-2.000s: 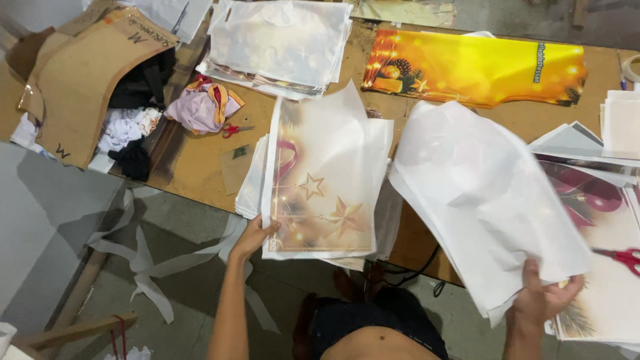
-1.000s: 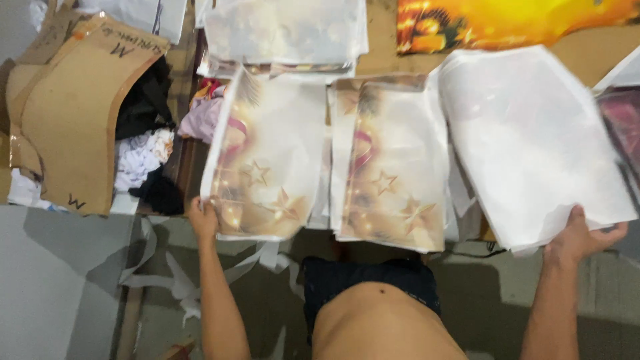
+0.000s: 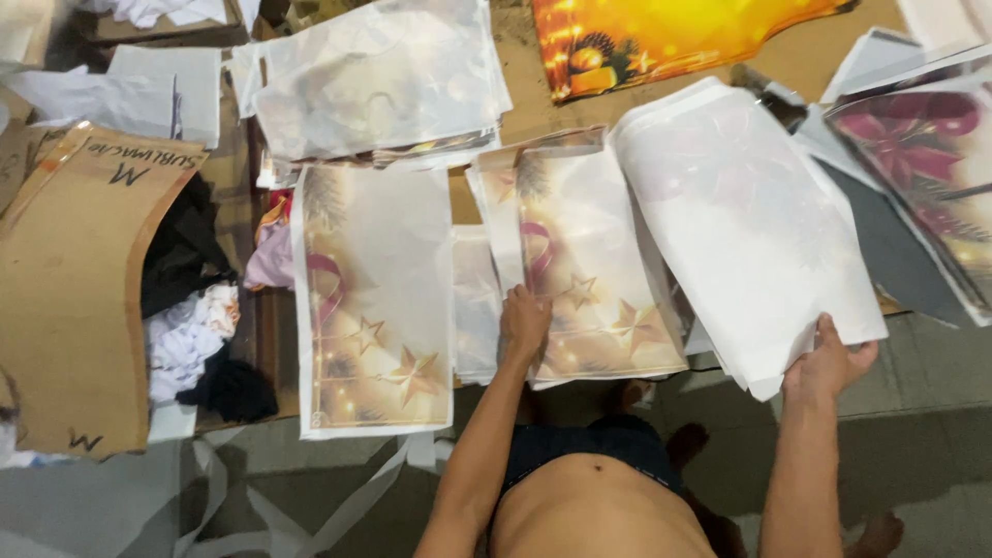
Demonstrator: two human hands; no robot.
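Note:
My left hand (image 3: 527, 322) lies at the left edge of a stack of sheets printed with gold stars (image 3: 589, 287); whether its fingers pinch a sheet I cannot tell. My right hand (image 3: 829, 360) grips the lower right corner of white sheets (image 3: 744, 225), whose faint print shows through. Left of the stack, a single star-printed sheet (image 3: 376, 302) lies flat, its lower end past the table edge. Behind it rests a pile of pale sheets (image 3: 380, 85). At the far right are sheets printed with a red bow (image 3: 922, 155).
Brown cardboard patterns (image 3: 77, 294) with handwriting stand at the left, beside black and white fabric scraps (image 3: 190, 333). A yellow-orange printed piece (image 3: 666, 39) lies at the back of the table. White strips (image 3: 310, 519) hang or lie below the table edge, and a pink cloth (image 3: 273, 252) sits behind the single sheet.
A star-printed sheet that my left hand held at its edge now lies at the left, released. My left hand has moved right to the stack. My right hand still holds the white sheets.

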